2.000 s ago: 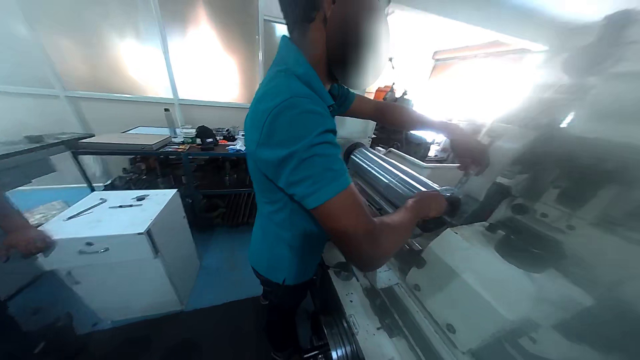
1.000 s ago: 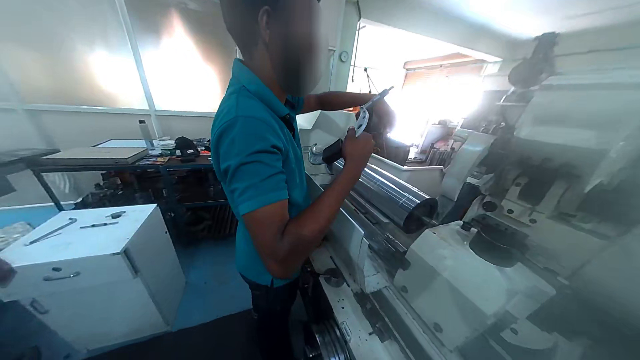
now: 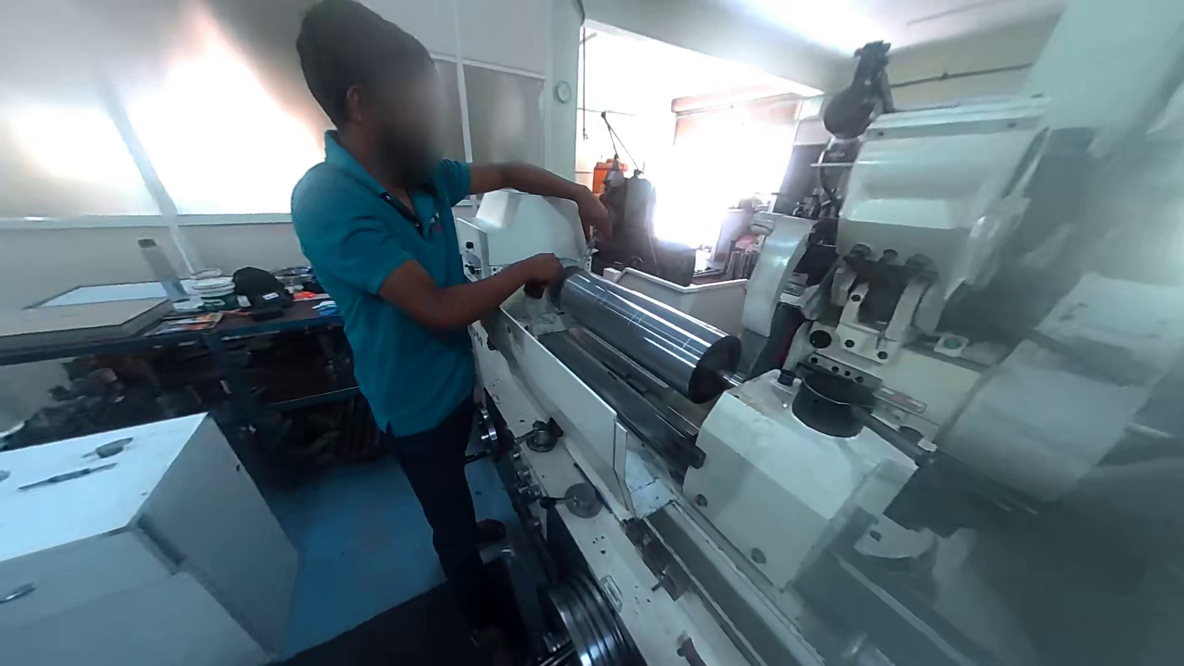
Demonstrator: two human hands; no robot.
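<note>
Neither of my own hands shows. A polished metal cylinder (image 3: pixel 643 324) lies lengthwise in a white cylindrical grinding machine (image 3: pixel 795 462), its near end at the machine's near housing. Beside it stands a co-worker in a teal polo shirt (image 3: pixel 370 277). One of the co-worker's hands (image 3: pixel 544 269) is at the far end of the cylinder; the other (image 3: pixel 595 215) reaches over the far side of the machine. What those hands hold cannot be made out.
A white cabinet (image 3: pixel 213 518) with small tools on top stands at the lower left. Behind it a workbench (image 3: pixel 268 319) carries boards, a bottle and several small items. Handwheels and levers (image 3: pixel 583 500) stick out along the machine's front. A rubber belt or pulley (image 3: pixel 592 624) is low in front.
The co-worker has lowered a hand to the cylinder's far end; a curved measuring tool seen in that hand a second ago no longer shows clearly. A hand at the left edge earlier is gone. The view has shifted.
</note>
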